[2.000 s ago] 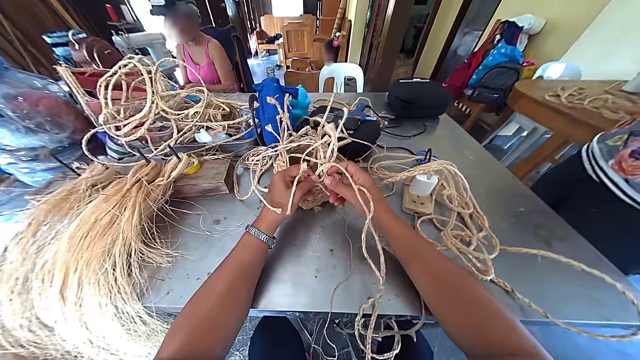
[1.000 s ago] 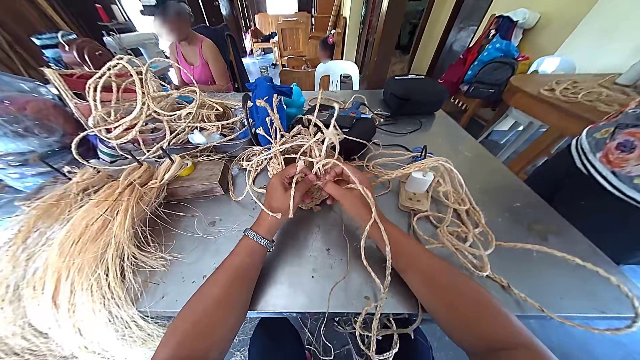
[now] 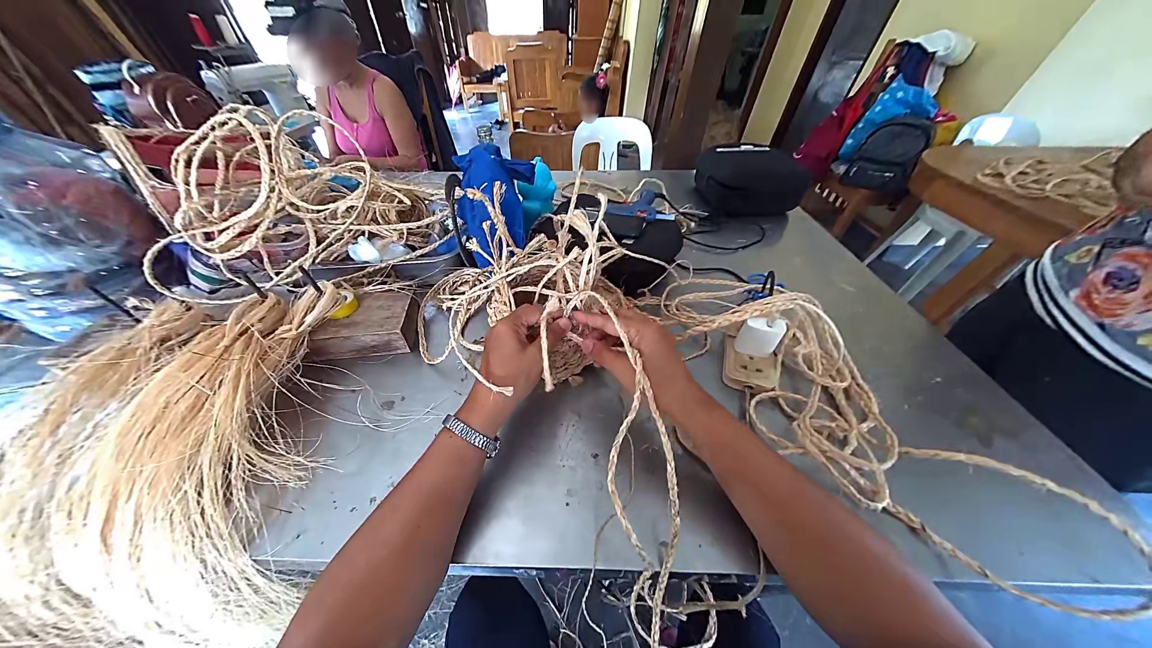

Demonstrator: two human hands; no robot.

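A woven natural-fibre rope piece [image 3: 569, 358] with many loose cord ends stands on the metal table, mid-view. My left hand [image 3: 515, 353] pinches its cords at the left side, a watch with a metal band on the wrist. Close by on the right, my right hand [image 3: 637, 353] holds cords of the same piece, its fingertips almost meeting the left ones. A long twisted rope [image 3: 664, 450] drops from between the hands past the table's front edge. The exact strands under the fingertips are partly hidden.
Combed raw fibre bundles [image 3: 180, 432] hang at the left beside a wooden block [image 3: 369, 326]. Behind them lies a rope heap [image 3: 270, 198]. To the right are an extension socket [image 3: 752, 362] with a white plug and a rope coil [image 3: 837, 396]. One person sits across the table; others are farther off.
Both hands stay at the same spot on the woven piece, with only small finger movements.
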